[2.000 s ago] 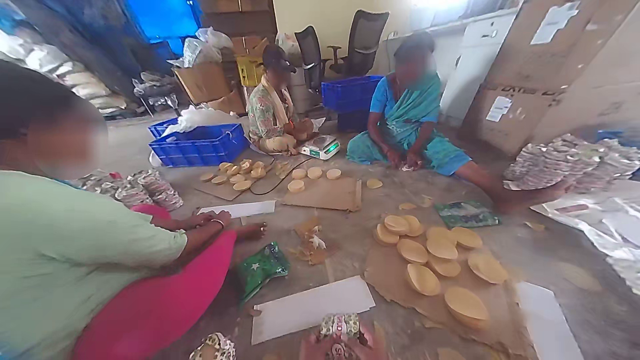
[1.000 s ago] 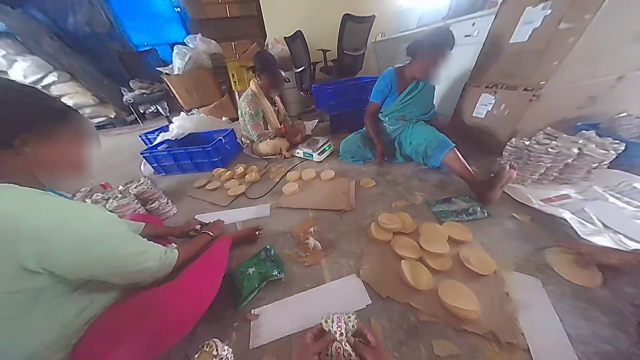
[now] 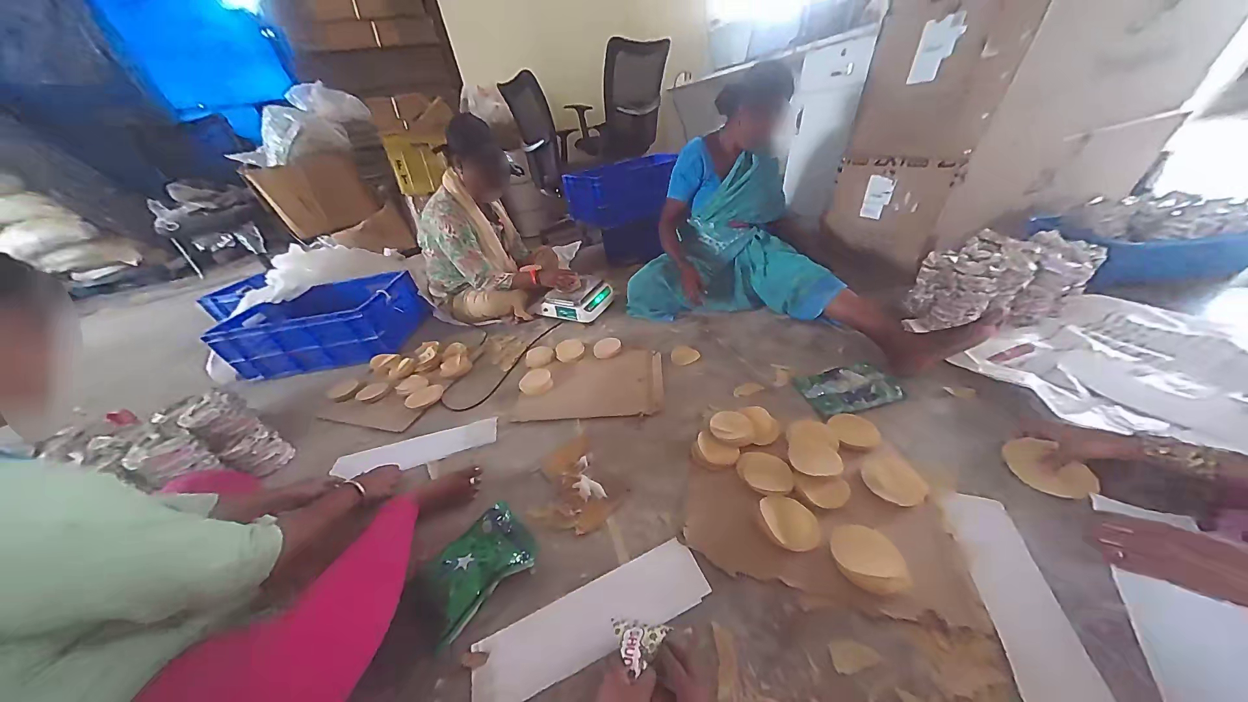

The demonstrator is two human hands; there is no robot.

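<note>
At the bottom edge, my left hand (image 3: 627, 684) and my right hand (image 3: 685, 671) meet at a small printed packet (image 3: 641, 645) with a pointed top, held upright between them. Only the fingers show; the rest of both hands is cut off by the frame. Just behind the packet lies a white strip (image 3: 595, 619) of card or board on the floor. To the right, stacks of round, flat, tan discs (image 3: 870, 560) stand on a brown cardboard sheet (image 3: 717, 517). A green foil packet (image 3: 483, 565) lies to the left.
Beside me on the left sits a person in a green top (image 3: 127, 575). Two people sit farther back, one at a digital scale (image 3: 577, 300). A co-worker's hand at right touches a tan disc (image 3: 1048, 468). Blue crates (image 3: 317, 327) and packet piles (image 3: 1004, 278) stand around.
At the right, a co-worker's hand with a tan disc, out of view two seconds ago, has come into view. The printed packet remains between my hands. The view has shifted slightly.
</note>
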